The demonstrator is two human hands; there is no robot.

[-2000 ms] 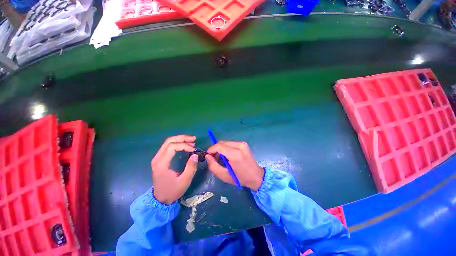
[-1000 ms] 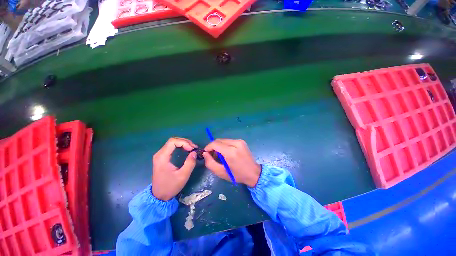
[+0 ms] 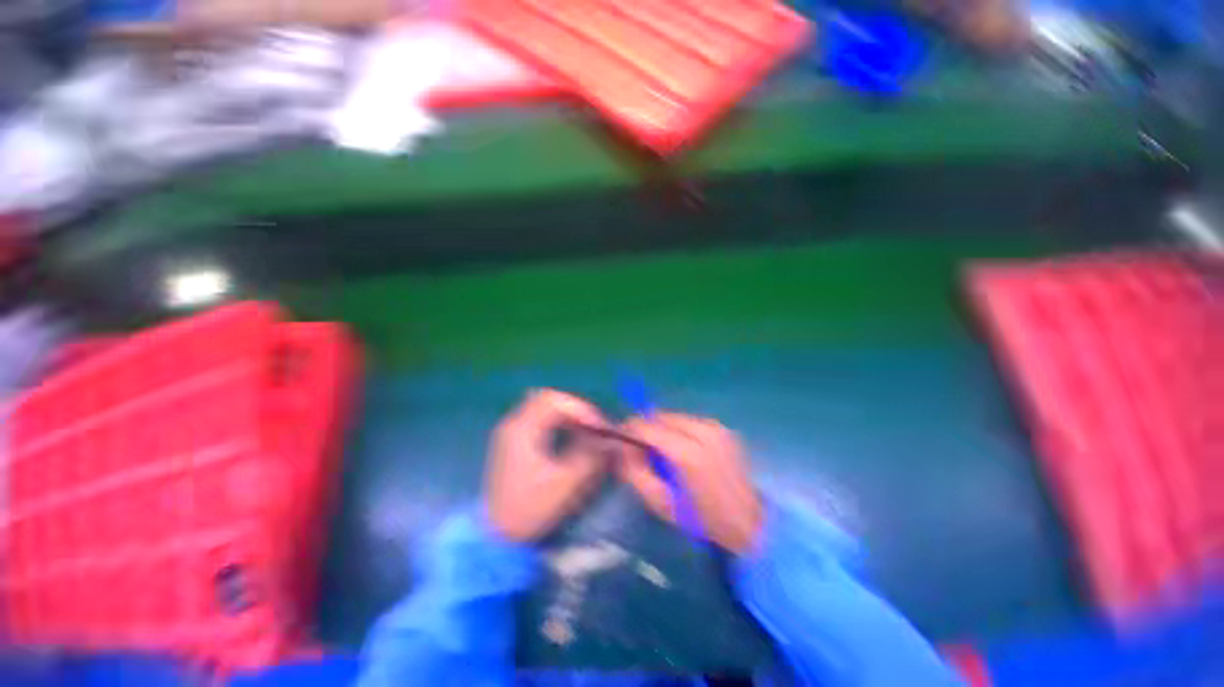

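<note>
The frame is blurred. My left hand (image 3: 540,466) is at the centre of the green bench, its fingertips pinching a small dark piece (image 3: 591,434), probably a watch head, mostly hidden by the fingers. My right hand (image 3: 698,481) is close beside it on the right, fingertips at the piece. A slim blue pick (image 3: 675,494) lies in my right hand, slanting from upper left to lower right. Whitish scraps (image 3: 581,564) lie on the bench below my hands.
Red compartment trays (image 3: 141,470) are stacked on the left, with a dark unit (image 3: 235,587) in one pocket. Another red tray (image 3: 1107,416) is on the right. Across the bench are a red tray (image 3: 658,67), a blue bin (image 3: 873,51) and whitish packing (image 3: 383,87).
The view has shifted and blurred, so trays, bench and hands appear farther right and a little lower. Both hands still meet at the dark piece, with the blue pick in the right.
</note>
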